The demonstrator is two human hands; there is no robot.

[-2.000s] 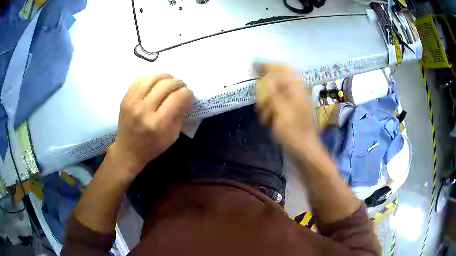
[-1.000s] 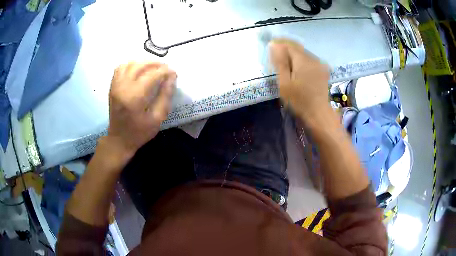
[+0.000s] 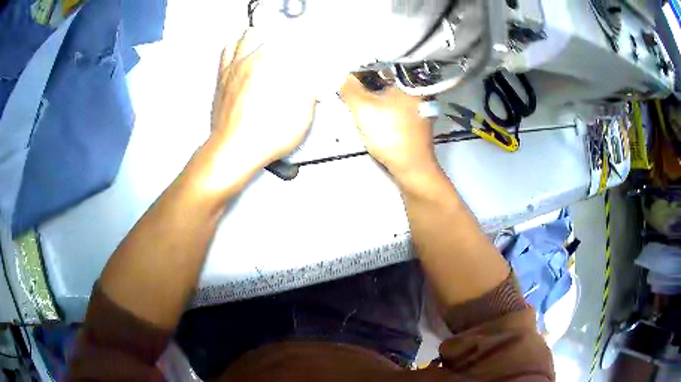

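Note:
My left hand (image 3: 257, 112) is over the white machine table (image 3: 328, 216), palm down and washed out by glare, thumb apart from the fingers; nothing shows in it. My right hand (image 3: 392, 123) is bent beside the needle area, under the white machine head (image 3: 448, 37). Its fingertips are partly dark or hidden, so I cannot tell what it holds. A small pale bluish thing (image 3: 428, 109) shows at its right side. Yellow-handled thread snips (image 3: 489, 134) lie to its right, blades towards the hand. Black fabric shears (image 3: 510, 97) lie just behind them.
Blue cut pieces (image 3: 82, 127) lie on the table's left side. A tape measure strip (image 3: 299, 271) runs along the front edge. More blue cloth (image 3: 541, 261) is in a bin below right. Small tools (image 3: 606, 149) stand at the right end.
Both hands have moved forward from the table's front edge to the machine. The view has tilted up, bringing the machine head and snips into sight. The left fingers have spread.

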